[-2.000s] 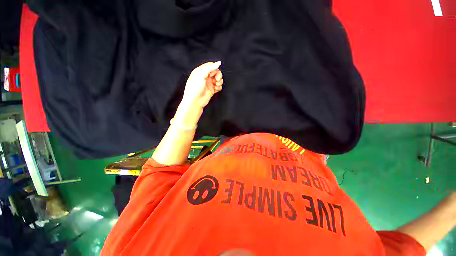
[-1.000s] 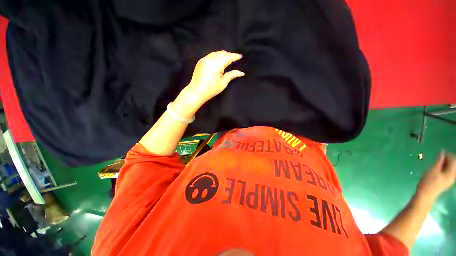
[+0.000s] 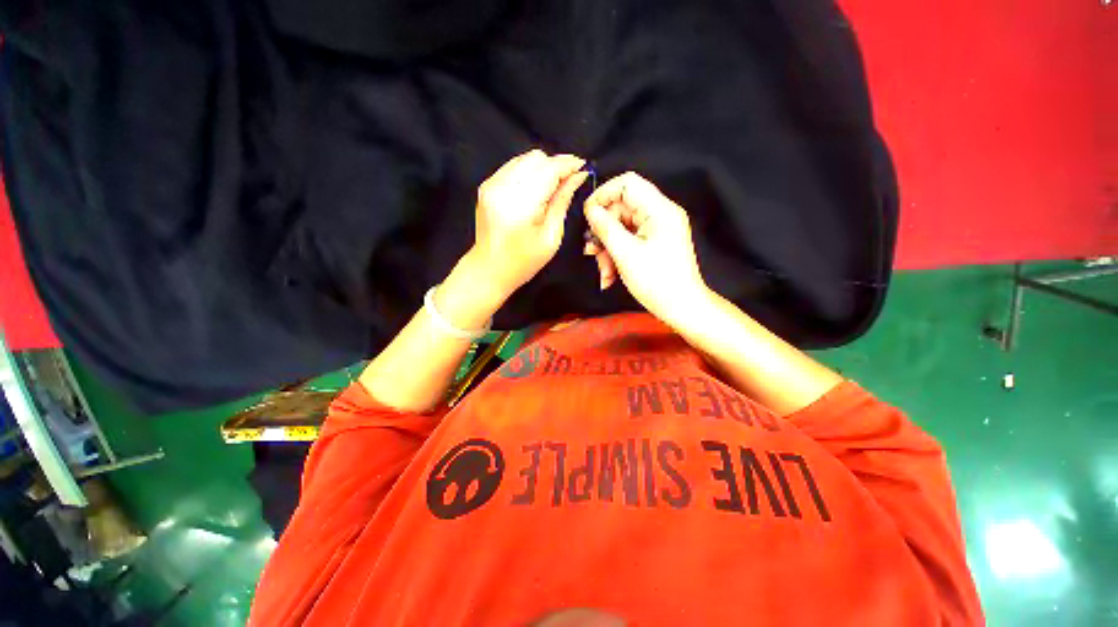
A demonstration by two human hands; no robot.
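Note:
A large black coat covers the table edge in front of me. My left hand, with a pale band at the wrist, has thumb and finger pinched at the dark cloth near the middle. My right hand is close beside it, its thumb and forefinger pinched together and its other fingers curled. A tiny thin glint, apparently a needle, shows between the fingertips of the two hands. No button or thread can be made out against the black cloth.
The red table cover shows right of the coat and as a strip at left. A yellow-edged crate is below the coat at left. A metal frame stands on the green floor at right.
My right hand has come in from far out at the lower right to beside my left hand. My left thumb and finger, apart one second ago, have closed at the cloth.

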